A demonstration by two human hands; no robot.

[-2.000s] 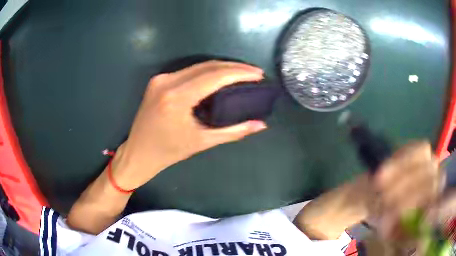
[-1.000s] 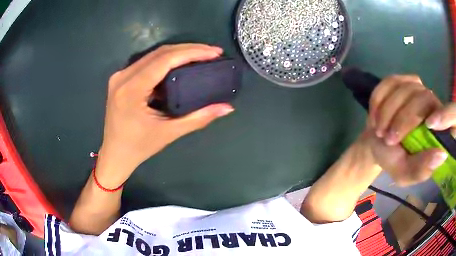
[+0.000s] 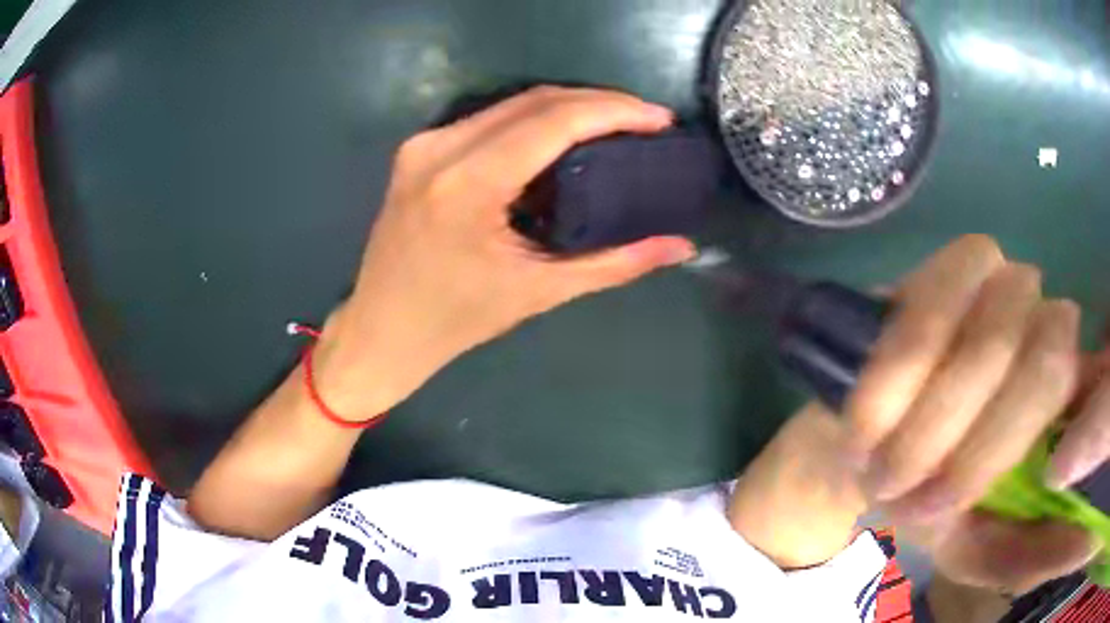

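Note:
My left hand [image 3: 469,231] grips a black plastic housing [image 3: 639,189] by its long sides above the dark green surface, with its flat face showing. My right hand [image 3: 962,402] holds the electric screwdriver [image 3: 834,326], black at the nose and lime green [image 3: 1035,487] farther back. Its blurred tip lies just off the housing's lower right corner, near my left thumb. Whether a screw sits on the tip I cannot tell. The round screw dish [image 3: 831,222] is right of the housing, with a silvery heap of screws [image 3: 816,61].
A red-orange tray [image 3: 73,353] with black housings runs along the left edge. Part of another red-orange tray [image 3: 895,584] shows at the lower right. A small white piece [image 3: 1047,157] lies on the green work surface [image 3: 584,402] at the right.
The screwdriver tip has moved from the dish's rim towards the housing's corner, to the left and down. My left hand and the housing stand farther right in view, as does the dish.

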